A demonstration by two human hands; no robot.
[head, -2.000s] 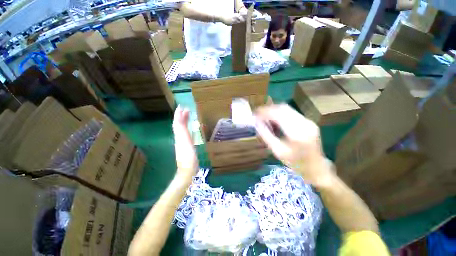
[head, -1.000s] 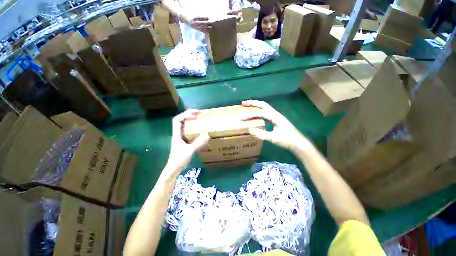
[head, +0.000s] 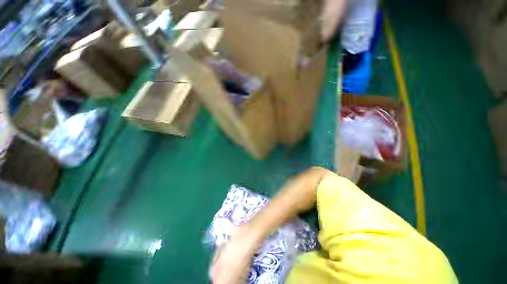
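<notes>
White coiled cords (head: 239, 206) lie in a heap on the green surface, partly in clear plastic, nearest me. My right hand (head: 230, 258) is blurred and low in the frame over the left part of the heap. My bare forearm crosses the heap from a yellow sleeve. The fingers run towards the bottom edge, so I cannot tell if they hold anything. My left hand is out of the picture. The small carton held earlier cannot be made out.
A closed carton (head: 158, 105) lies beyond the heap, beside large open cartons (head: 294, 102). Bagged white cords (head: 76, 137) are at the left. Right of the bench edge, an open box (head: 369, 133) with red and white contents stands near a yellow floor line (head: 414, 166). A metal post (head: 133, 30) slants at upper left.
The view has swung right and is blurred. Both hands were on the small carton; now only my right hand shows, down by the cords. The floor beyond the bench has come into view.
</notes>
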